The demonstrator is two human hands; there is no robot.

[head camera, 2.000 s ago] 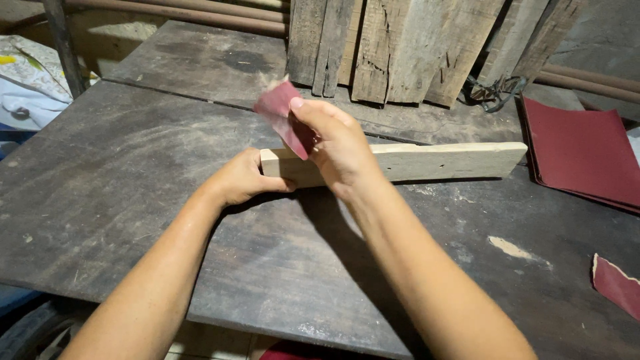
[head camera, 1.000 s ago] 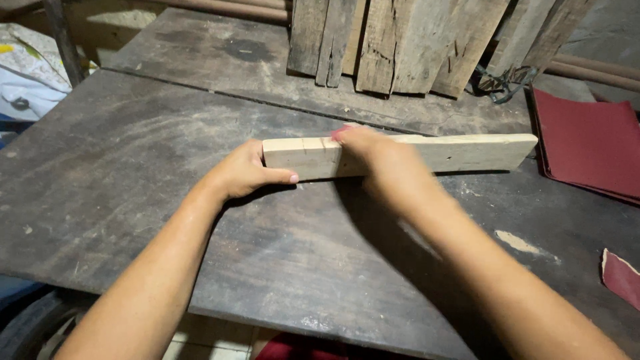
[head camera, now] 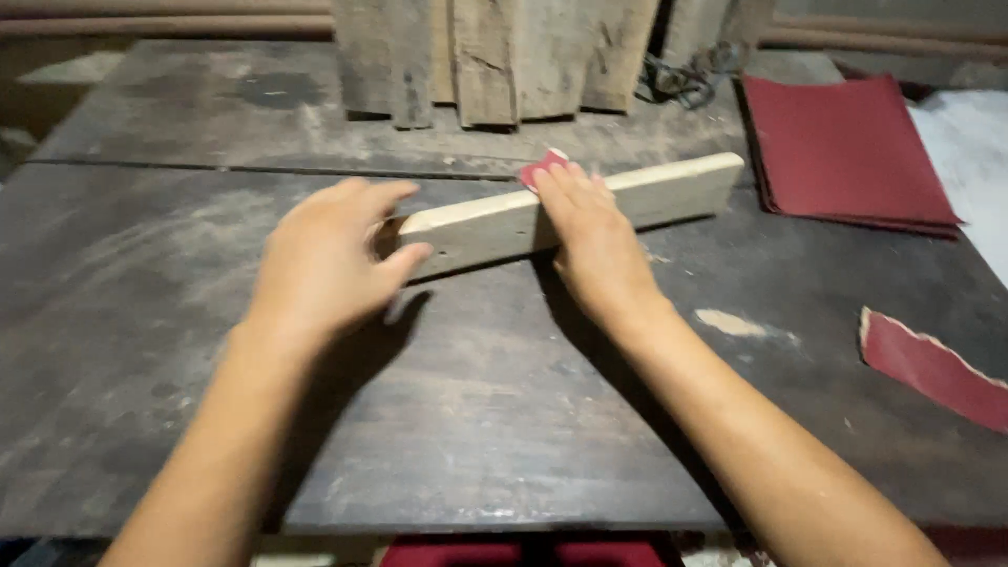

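Observation:
A pale wooden board (head camera: 669, 193) stands on its long narrow edge on the dark table, slanting up to the right. My right hand (head camera: 587, 228) lies over the middle of its top edge, fingers on a small piece of red sandpaper (head camera: 543, 167). Blurred by motion, my left hand (head camera: 339, 256) is beside the board's left end with thumb and fingers apart; whether it touches the wood I cannot tell. The board's far face is hidden.
Rough wooden planks (head camera: 484, 71) stand at the table's back, beside a dark tangled cord (head camera: 693, 79). A stack of red sandpaper sheets (head camera: 850, 150) lies at right, with a torn sandpaper strip (head camera: 929, 370) nearer the front. A seam crosses the dark wooden table (head camera: 441, 441).
My left hand has loosened from the board's left end, its fingers now apart. The board has turned, its right end farther back. My right hand remains on the top edge with the sandpaper.

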